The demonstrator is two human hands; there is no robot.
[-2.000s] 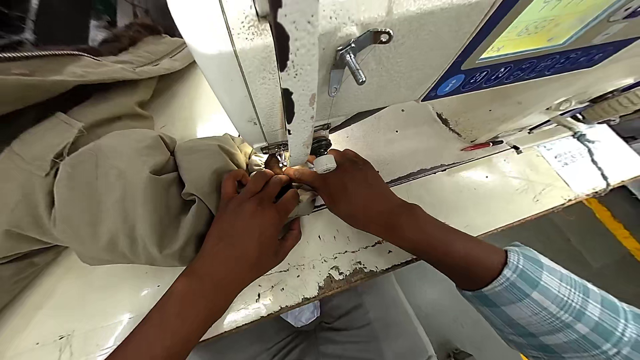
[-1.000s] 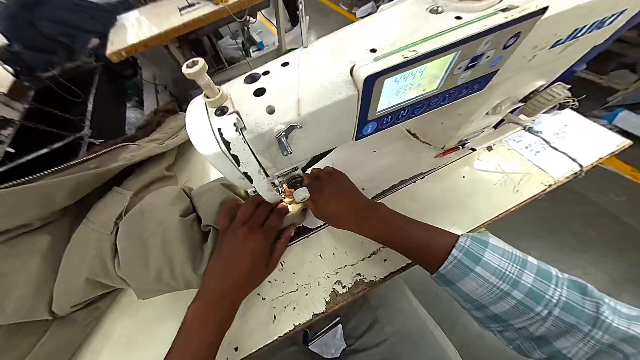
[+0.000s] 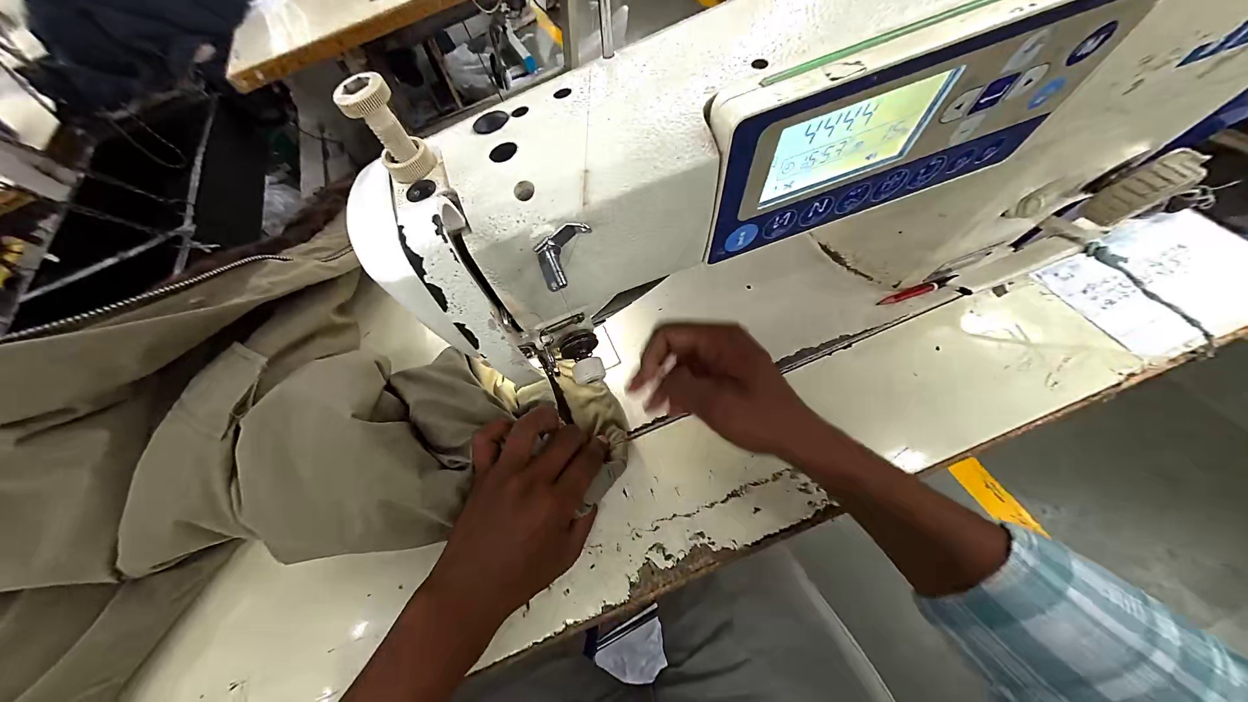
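Observation:
A khaki garment (image 3: 331,458) lies bunched on the left of the sewing table, its end under the needle area of a white Juki sewing machine (image 3: 624,146). My left hand (image 3: 531,487) presses on the garment's edge just in front of the presser foot (image 3: 549,363), fingertips on the cloth. My right hand (image 3: 717,380) is raised to the right of the needle area, apart from the cloth, its fingers curled and blurred; whether something small is between them I cannot tell. A dark strip runs from the presser foot down to the left fingertips.
The control panel (image 3: 877,127) with a lit display is on the machine arm. A red pen-like tool (image 3: 912,292) lies by the machine base, and a paper with writing (image 3: 1136,283) at the right. Another table (image 3: 331,44) stands behind. The sewing table's front edge is chipped.
My right hand has moved away to the right from the needle area, where it was beside my left hand. My left hand stays on the cloth. The view has shifted.

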